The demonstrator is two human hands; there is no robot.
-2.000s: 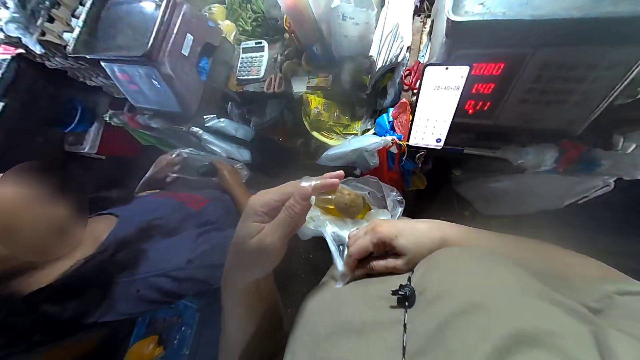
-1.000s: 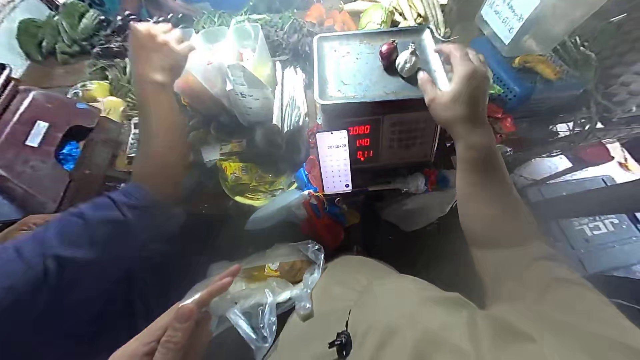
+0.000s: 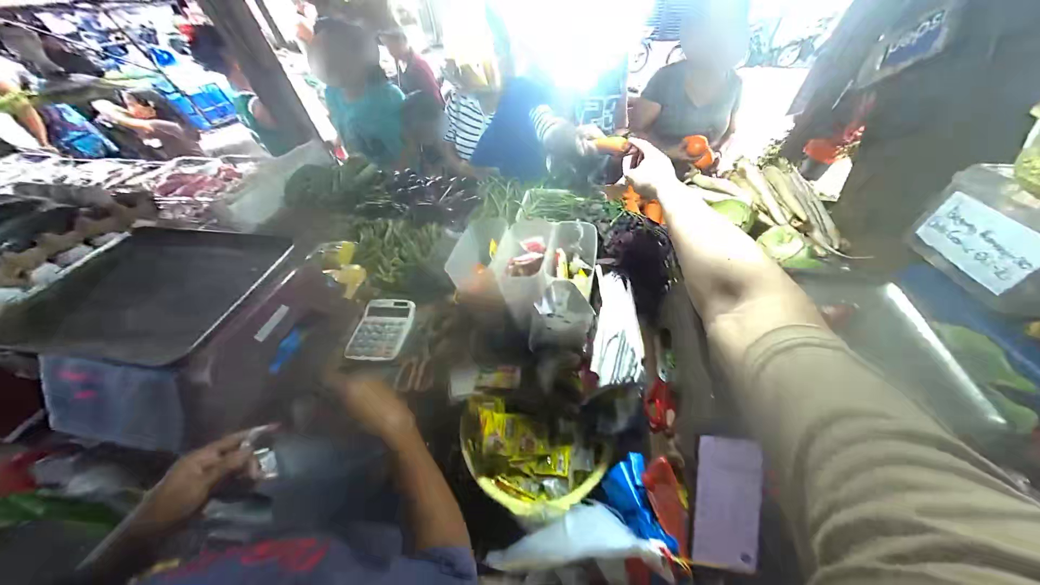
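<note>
My right hand (image 3: 650, 172) reaches far over the stall, and its fingertips meet the right end of an orange carrot (image 3: 611, 145). Another person's hand in a striped sleeve is at the carrot's other end. Blur and glare hide whether my fingers grip it. Below my hand lie more carrots (image 3: 652, 211), with pale long radishes (image 3: 768, 195) to the right. My left hand is out of view. A phone (image 3: 727, 504) stands near my sleeve, left of it.
A co-worker's hands and forearms work at the lower left. Clear plastic bins (image 3: 528, 264), a calculator (image 3: 379, 329), red-handled scissors (image 3: 660, 405) and a yellow-rimmed basket of packets (image 3: 532, 510) crowd the middle. At right stands a labelled container (image 3: 979, 244). Several people stand beyond the vegetables.
My right hand has moved from the garlic on the scale's tray out to the carrot across the stall. My left hand and the plastic bag have left view. The view has swung up and forward.
</note>
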